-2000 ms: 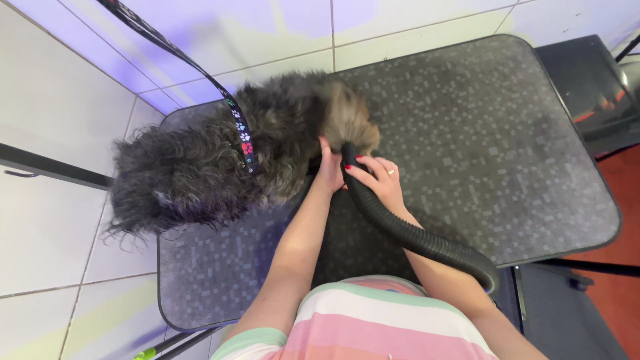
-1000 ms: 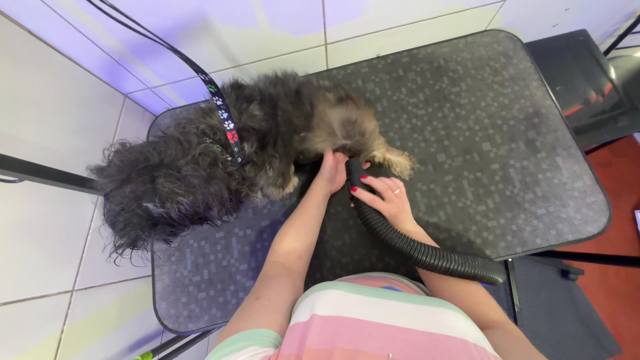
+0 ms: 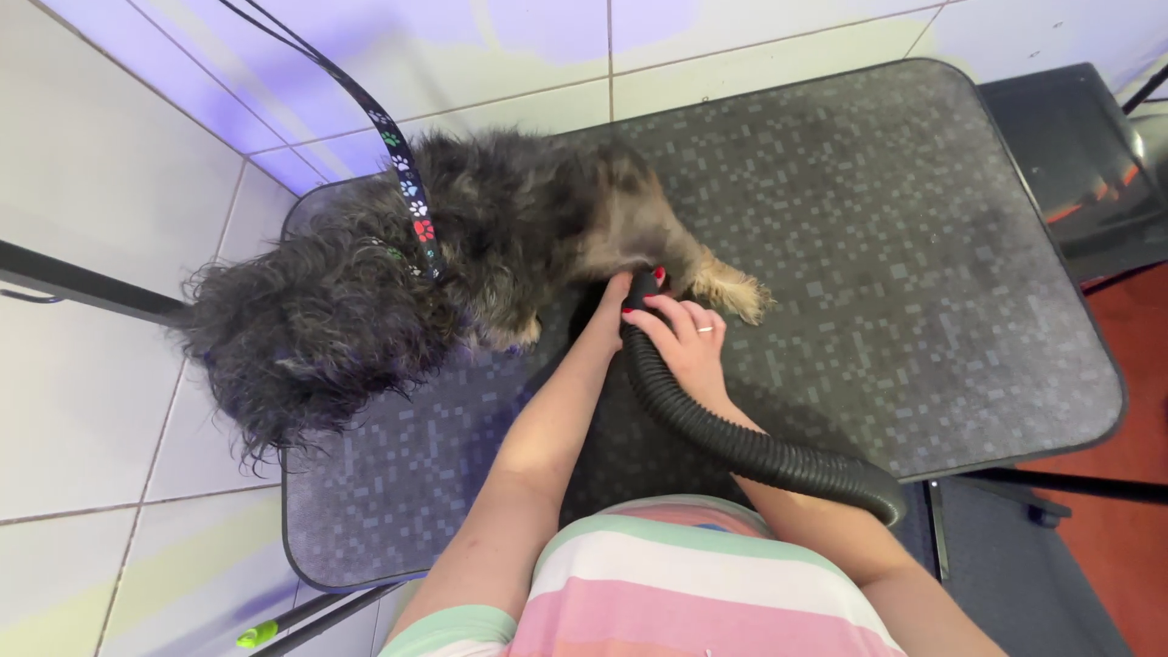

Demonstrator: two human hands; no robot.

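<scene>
A dark, curly-haired dog (image 3: 511,210) with tan hindquarters is on the grooming table (image 3: 876,228), its head to the left and a hind leg stretched out to the right. A black leash with paw prints (image 3: 408,182) runs up from its neck. My right hand (image 3: 684,342) is closed around the nozzle end of a black corrugated dryer hose (image 3: 721,429), which points at the dog's belly by the hind leg. My left hand (image 3: 619,301) reaches under the belly beside the nozzle; its fingers are mostly hidden, so its grip is unclear.
Tiled walls (image 3: 520,64) border the table at the back and left. A black metal bar (image 3: 82,281) extends from the left edge towards the dog's head. A glossy black object (image 3: 1068,164) stands beyond the table's right edge.
The dog's hind leg, blurred and bunched two seconds ago, now extends to the right, with the tan belly and thigh exposed. Both hands and the nozzle remain near the belly.
</scene>
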